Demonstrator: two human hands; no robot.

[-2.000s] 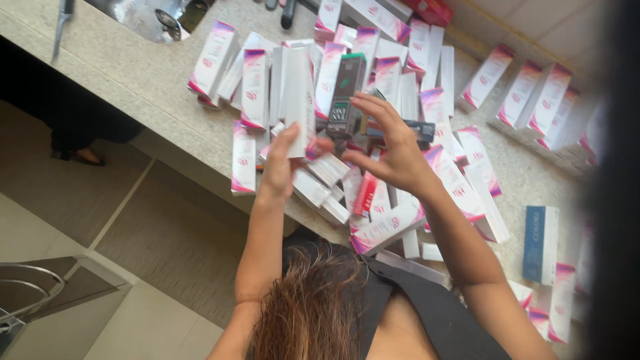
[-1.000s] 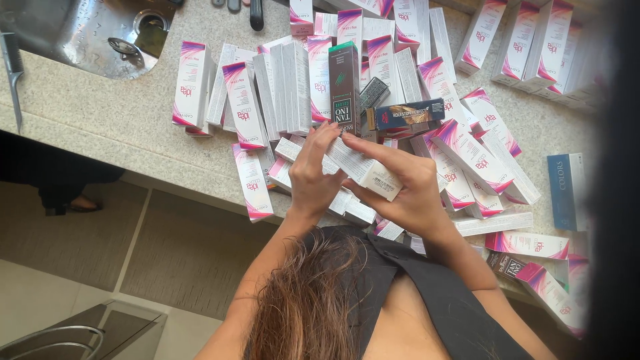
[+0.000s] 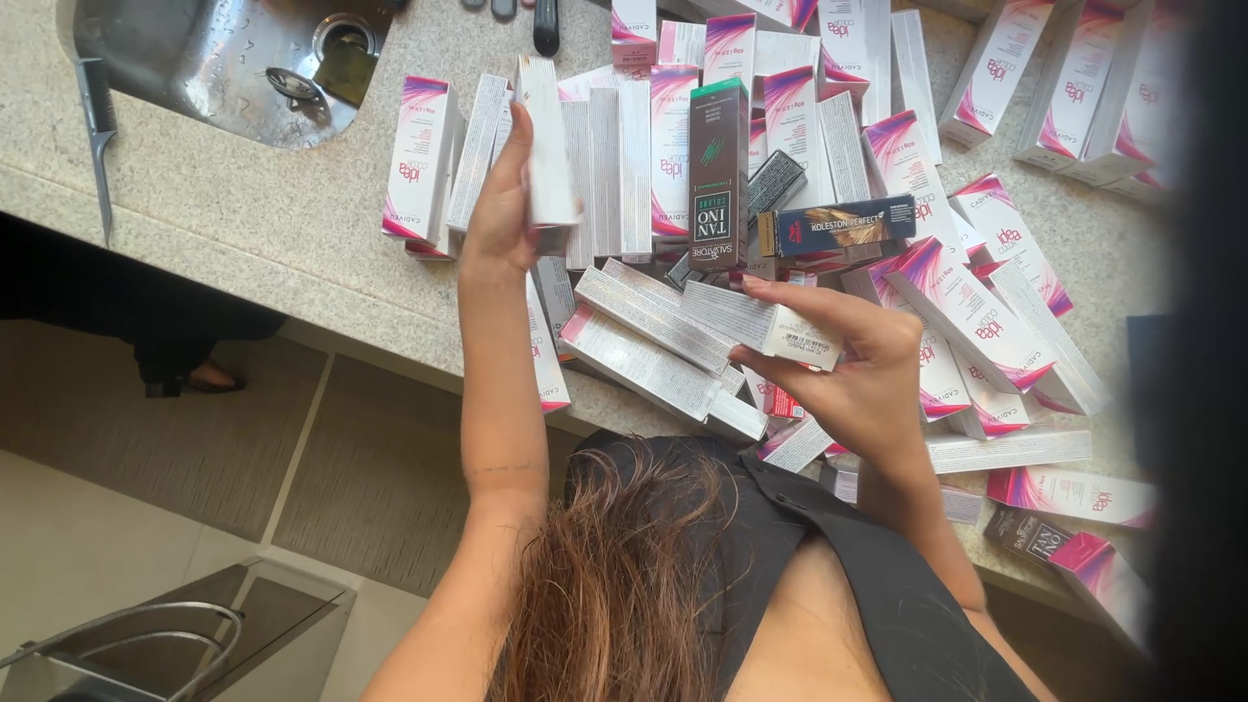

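My left hand (image 3: 502,219) is closed around a white hair color box (image 3: 548,146), held upright over the left part of a heap of similar boxes. With thumb and fingers, my right hand (image 3: 858,361) grips another white hair color box (image 3: 731,312) by its end, above boxes lying near the counter's front edge. Between and beyond my hands rest a brown Tanino box (image 3: 717,175) with a green end and a dark blue Koleston Perfect box (image 3: 843,226). White and pink Idea Color boxes (image 3: 975,317) lie at angles to the right.
A steel sink (image 3: 214,58) with a strainer (image 3: 292,86) is set in the speckled counter (image 3: 263,205) at the upper left. A grey comb (image 3: 97,136) lies left of it. More boxes (image 3: 999,68) stand at the upper right. A person's foot (image 3: 213,375) shows on the floor.
My hands, close together one second ago, are now apart. My left hand has moved left and up and now holds a box. The right hand still holds its white box.
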